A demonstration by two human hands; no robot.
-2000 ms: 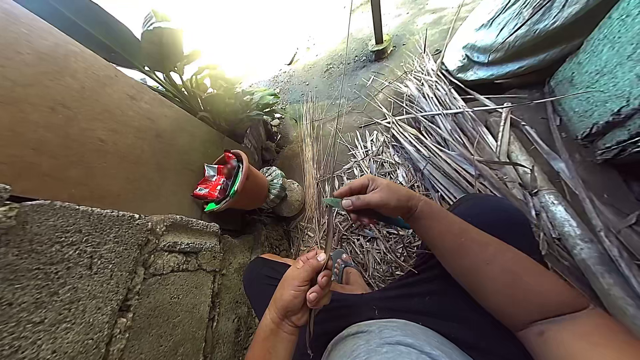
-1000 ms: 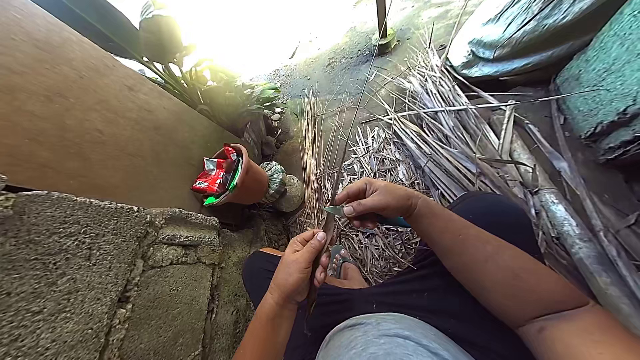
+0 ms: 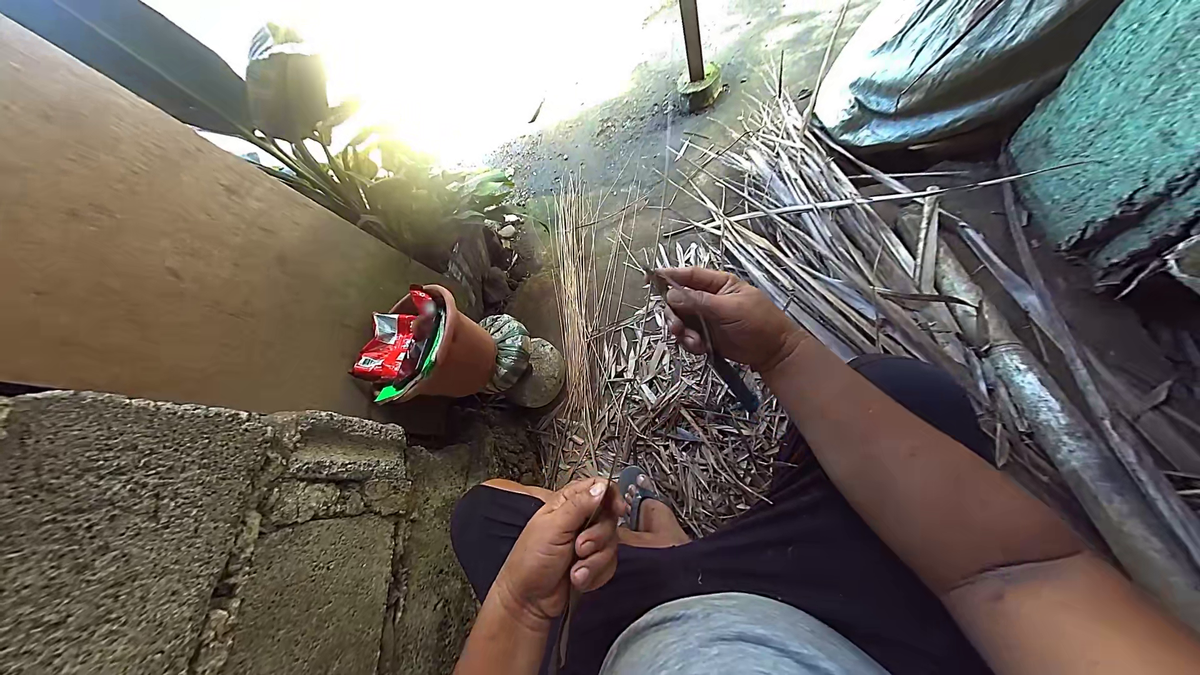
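Note:
My left hand [image 3: 567, 548], low at the centre, pinches a thin dry leaf strip [image 3: 565, 623] that hangs below the fist. Up and to the right, my right hand [image 3: 717, 314] is closed on a knife, whose dark handle [image 3: 733, 382] sticks out below the palm; the blade is hard to make out. A thin strand end shows at its fingertips. Between and beyond the hands, a bundle of thin straw-coloured midribs [image 3: 577, 281] lies on the ground. Short leaf scraps [image 3: 666, 403] are heaped beside it, near a sandalled foot [image 3: 642, 497].
Long dry leaves [image 3: 816, 225] and a bamboo pole [image 3: 1059, 422] lie at the right, below a pale sack [image 3: 919, 75]. On the left are a concrete block wall [image 3: 122, 525], a plywood board [image 3: 187, 244] and a terracotta-coloured pot [image 3: 459, 356] holding red wrappers. A post [image 3: 692, 42] stands ahead.
My right hand has moved forward, away from my left hand; the two were close together one second ago. The green-looking blade seen earlier at the right fingertips no longer shows plainly.

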